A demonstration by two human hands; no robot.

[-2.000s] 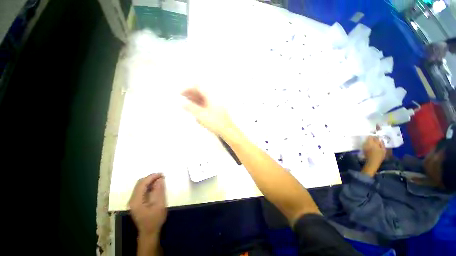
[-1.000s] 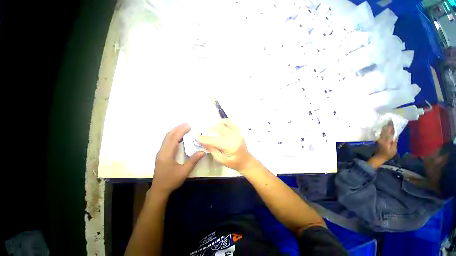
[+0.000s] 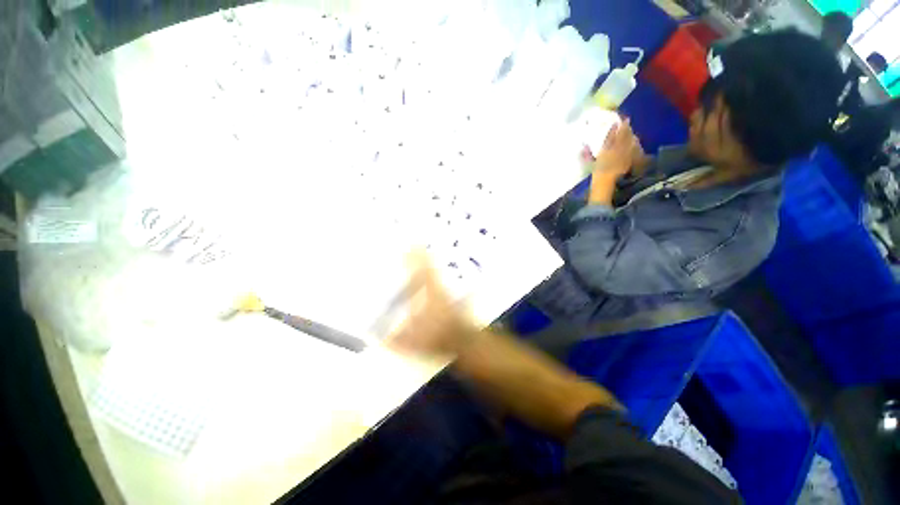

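Observation:
My right hand (image 3: 434, 318) is over the front of the white table, blurred by motion. A pale, whitish shape shows at its fingers, blurred; I cannot tell whether the hand holds it. My left hand is not in view. A dark-handled tool with a yellow section (image 3: 314, 327) lies on the table left of my right hand. A label sheet with a fine grid (image 3: 146, 422) lies at the table's lower left. Small thin grey parts (image 3: 183, 237) lie beyond the tool. White units with dark dots (image 3: 434, 178) cover the far and right part of the table.
A crumpled clear bag (image 3: 69, 276) is at the left edge, with green and white cartons (image 3: 59, 128) behind it. Another person (image 3: 681, 227) sits at the right, hands by a squeeze bottle (image 3: 617, 87). Blue bins (image 3: 750, 385) stand lower right; a red bin (image 3: 681, 69) is beyond.
The view has swung to the right. My left hand has left the picture. My right hand has moved away from the housing held between both hands. The tool now lies left of it.

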